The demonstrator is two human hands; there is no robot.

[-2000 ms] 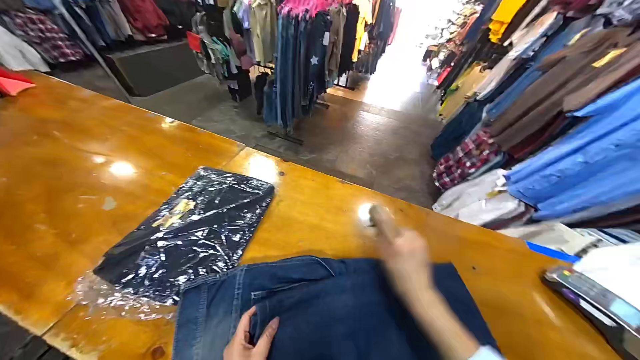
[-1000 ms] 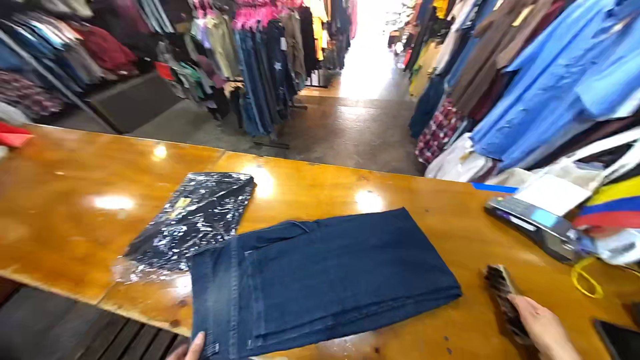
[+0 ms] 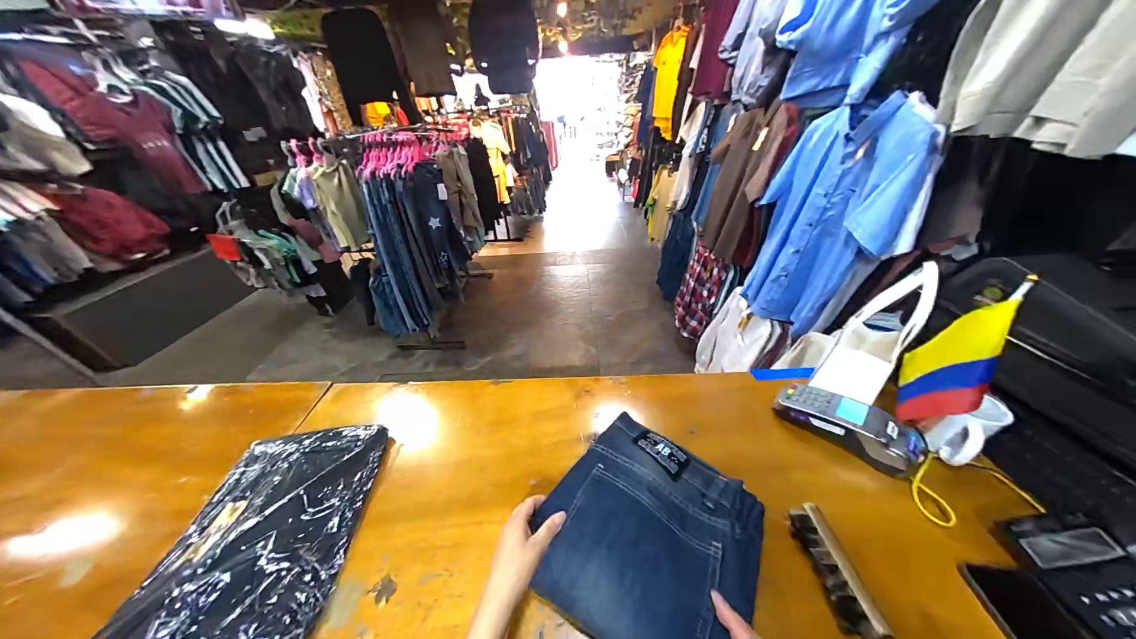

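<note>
A folded pair of dark blue jeans [image 3: 639,541] lies on the wooden counter with its waistband and dark patch at the far end. My left hand [image 3: 522,555] grips its left edge, thumb on top. At the lower right of the jeans, my right hand [image 3: 732,617] shows only in part, a finger or thumb against the denim; the rest is cut off by the frame. A brush with a wooden back [image 3: 839,572] lies on the counter to the right of the jeans, touched by neither hand. A dark garment in clear plastic [image 3: 266,532] lies to the left.
The wooden counter [image 3: 470,461] spans the view. On its right are a card terminal [image 3: 848,426], a small striped flag [image 3: 958,359], a white mug [image 3: 972,430], a yellow cord [image 3: 927,497], a phone [image 3: 1021,599] and a black desk device [image 3: 1074,550]. Clothes racks stand beyond.
The jeans, spread longer one second ago, are now folded into a compact bundle with the patch showing. My right hand has let go of the brush and moved to the jeans. The view has tilted up.
</note>
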